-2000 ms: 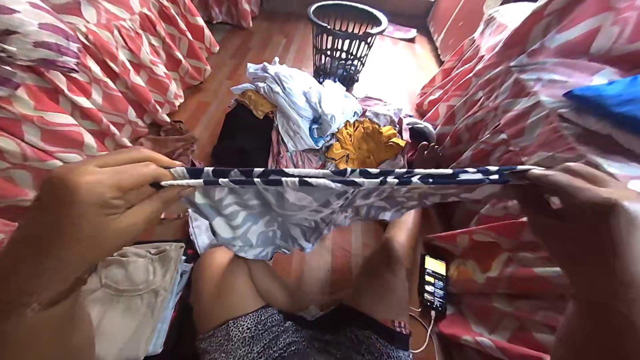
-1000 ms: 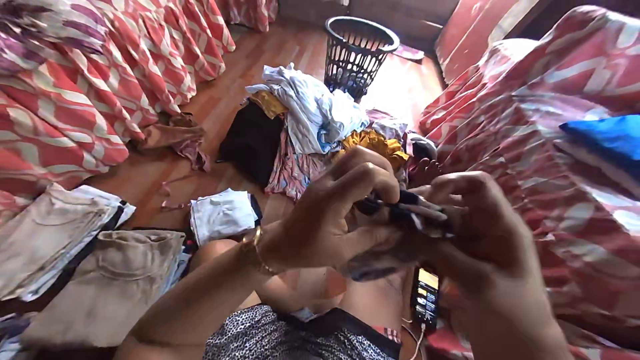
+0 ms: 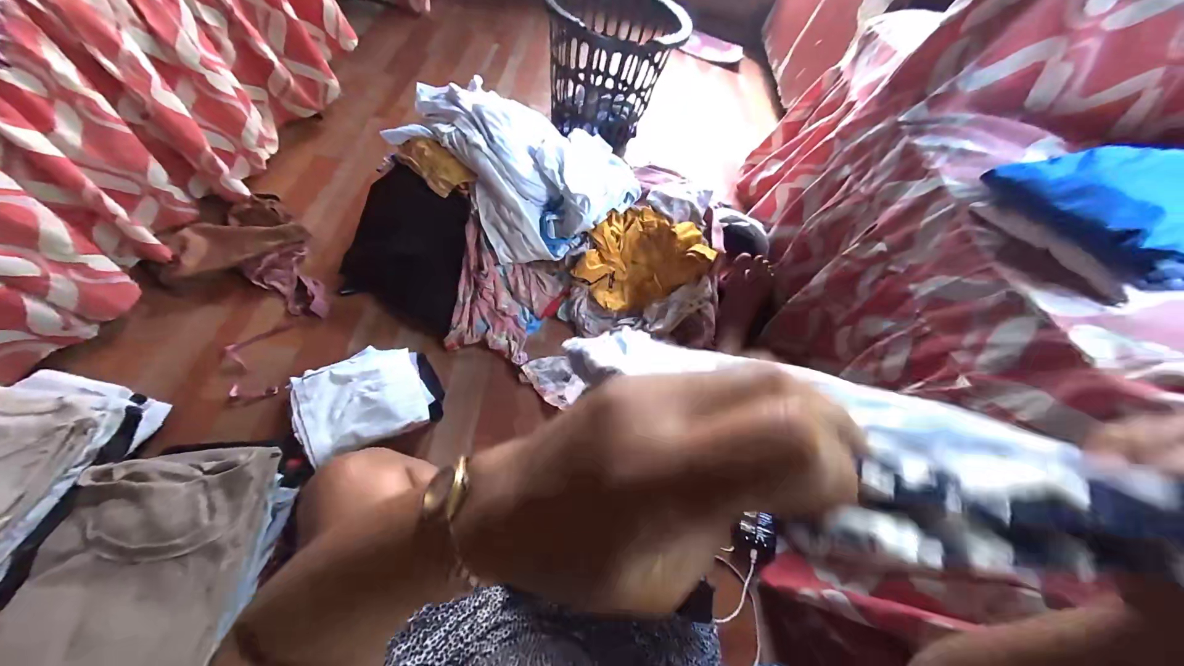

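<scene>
My left hand (image 3: pixel 684 472), a gold bangle at its wrist, grips one end of a white garment with a dark blue and white patterned band (image 3: pixel 971 472). At the right edge, blurred, my right hand (image 3: pixel 1138 449) holds the other end of the same garment. Behind them lies a heap of loose clothes: a light blue-white garment (image 3: pixel 527 176), a black cloth (image 3: pixel 407 245) and a mustard-yellow cloth (image 3: pixel 643 257). A folded white cloth (image 3: pixel 356 402) rests on the floor beside my knee.
A black plastic laundry basket (image 3: pixel 610 65) stands behind the heap. Folded beige trousers (image 3: pixel 157 546) lie at lower left. Red-and-white patterned fabric (image 3: pixel 120 120) hangs on both sides. A blue cloth (image 3: pixel 1101 203) is at right, and a phone (image 3: pixel 757 530) with a white cable below the garment.
The garment was bunched between both hands one second ago; now it is stretched between them toward the right. My hands have moved apart, the right one to the view's right edge.
</scene>
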